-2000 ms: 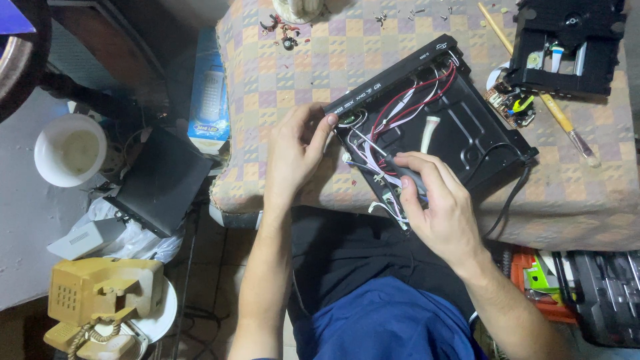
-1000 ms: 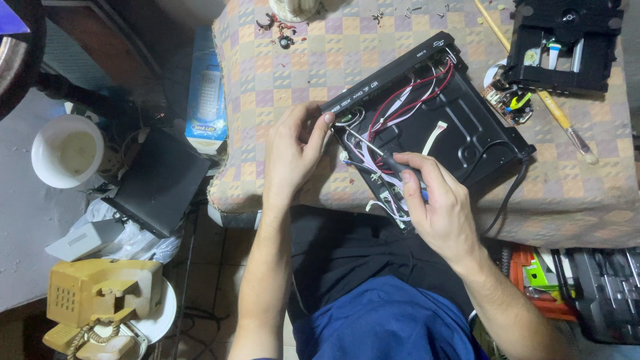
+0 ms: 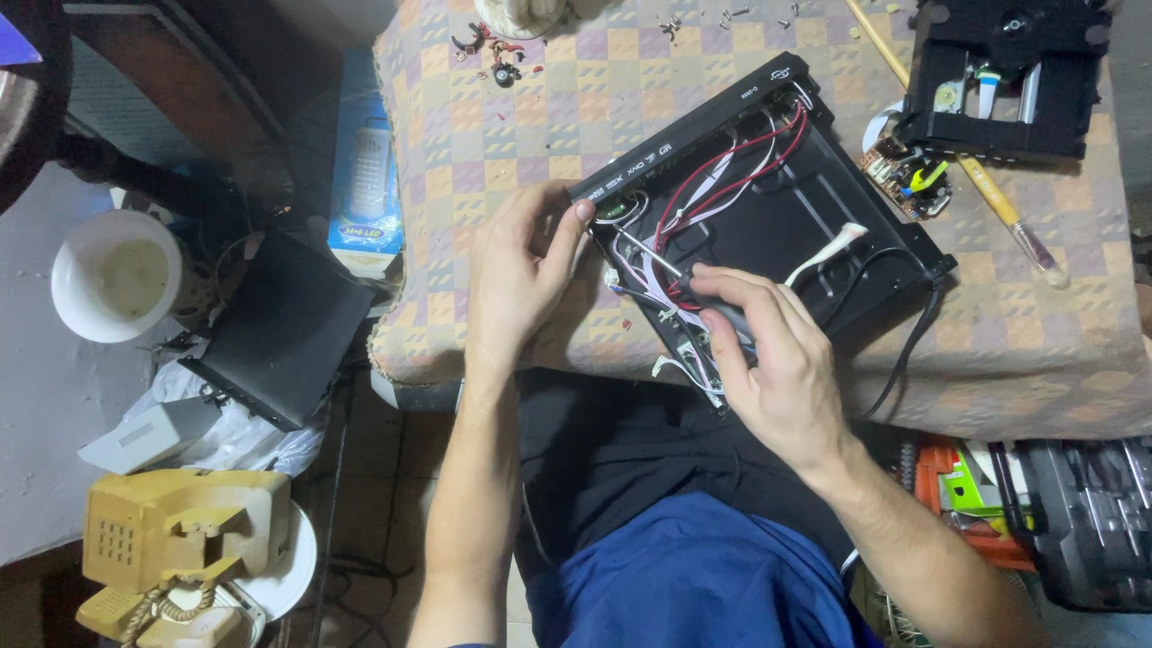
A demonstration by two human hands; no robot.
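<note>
An opened black DVD player chassis lies on the cloth-covered table, its front panel at the upper left. My left hand grips the left end of that panel, thumb on top and fingers hidden behind it. In my right hand is a screwdriver with a dark handle; its shaft points at the small green circuit board inside the panel's left corner. Whether the tip touches a screw cannot be told. Red wires and white wires run across the chassis. A white ribbon cable stands up near its right side.
A black disc drive unit, a circuit board and a paintbrush lie at the right. Loose screws are at the back. At the left are a white bucket, a black metal cover and a yellowish telephone.
The white ribbon cable inside the chassis leans further right than before. Both hands keep nearly the same places, with the screwdriver still in my right hand.
</note>
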